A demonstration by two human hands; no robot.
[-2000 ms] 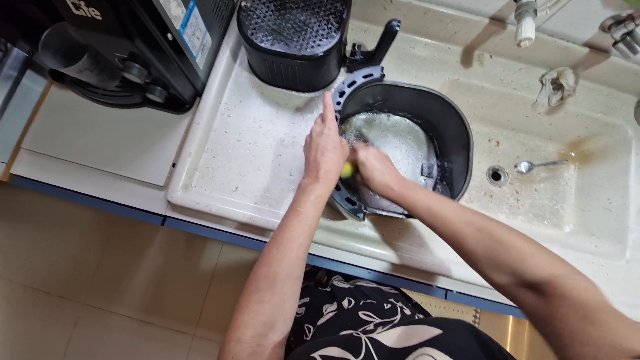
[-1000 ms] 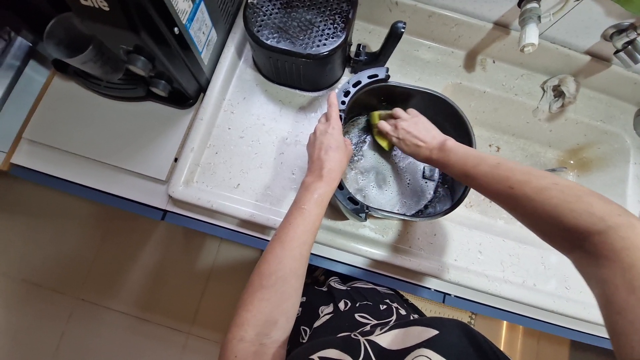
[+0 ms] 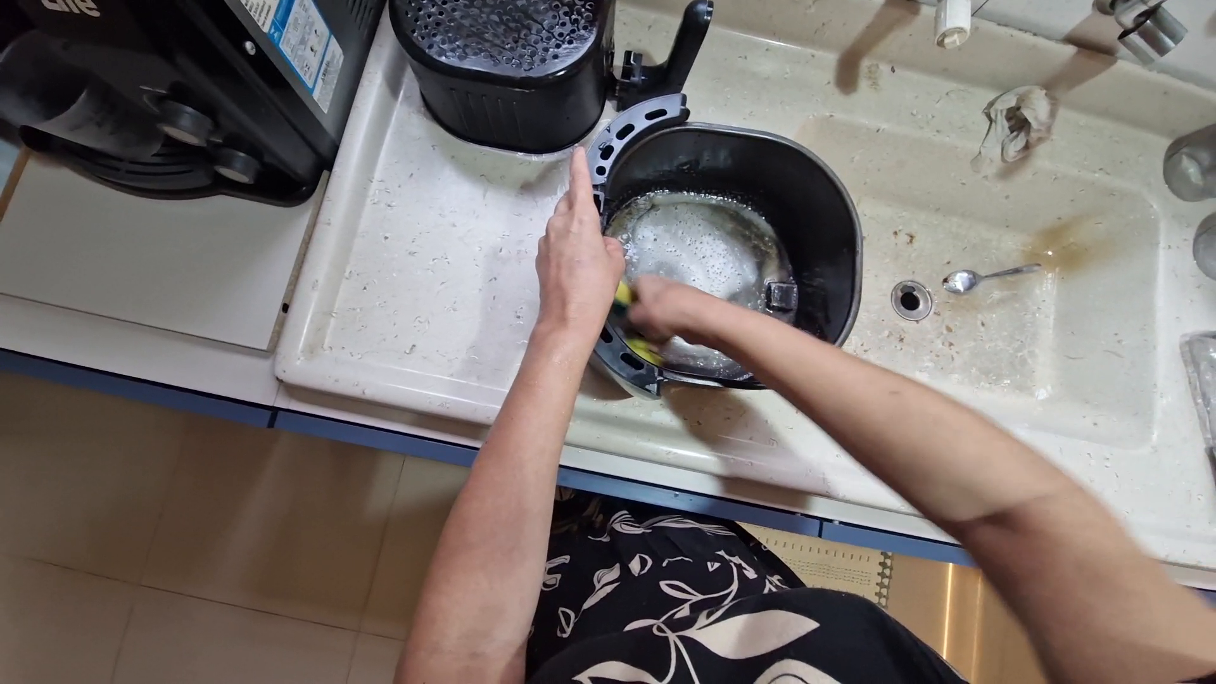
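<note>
A black air fryer drawer with soapy water inside stands on the sink's drainboard, its slotted rim piece towards the left. My left hand grips that rim at the left, the index finger stretched along it. Inside the drawer, at its near left, my right hand, slightly blurred, is closed on a yellow sponge pressed to the wall. Beyond my left hand a black air fryer basket with a perforated base rests on the drainboard, beside a black handle.
A black appliance stands on the left counter. In the sink basin to the right, a metal spoon lies by the drain. A crumpled whitish wad lies near the back. Faucets are above, and glass jars at the far right.
My right hand with the sponge has moved from the drawer's far side, where it was a second ago, back to the near left wall. My left hand has stayed on the rim.
</note>
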